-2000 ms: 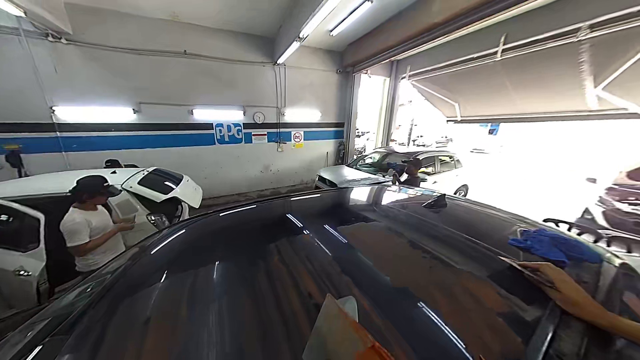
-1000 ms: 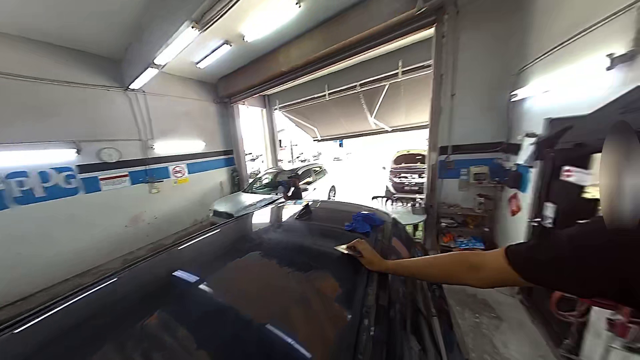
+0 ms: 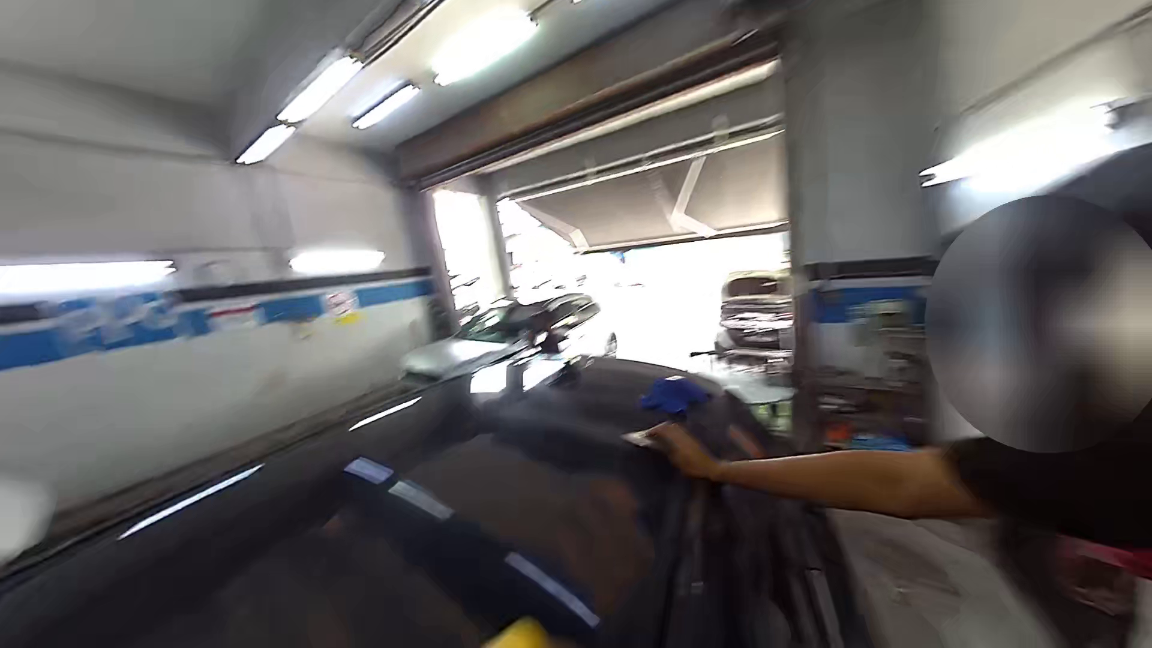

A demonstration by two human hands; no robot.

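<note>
The dark, glossy car roof [image 3: 540, 504] spans the lower part of the view, with brownish patches and light reflections on it. Neither my left hand nor my right hand can be made out. A yellow object [image 3: 520, 634] shows at the bottom edge; what it is and whether a hand holds it cannot be told. From the right, a co-worker's bare arm [image 3: 810, 477] reaches over the roof, the hand at a small pale flat piece [image 3: 642, 438]. A crumpled blue cloth [image 3: 675, 394] lies just beyond that hand.
A co-worker in a dark shirt [image 3: 1017, 486] stands at the right side. Beyond the roof are a light-coloured car [image 3: 486, 337] and another vehicle [image 3: 756, 315] near the wide doorway. Shelves with items [image 3: 864, 405] stand by the right pillar. A blurred pale shape [image 3: 20, 517] is at the left edge.
The view has swung right, bringing in the co-worker's body. The flat pale and orange object seen at the bottom two seconds ago is out of view, and a yellow object now shows there.
</note>
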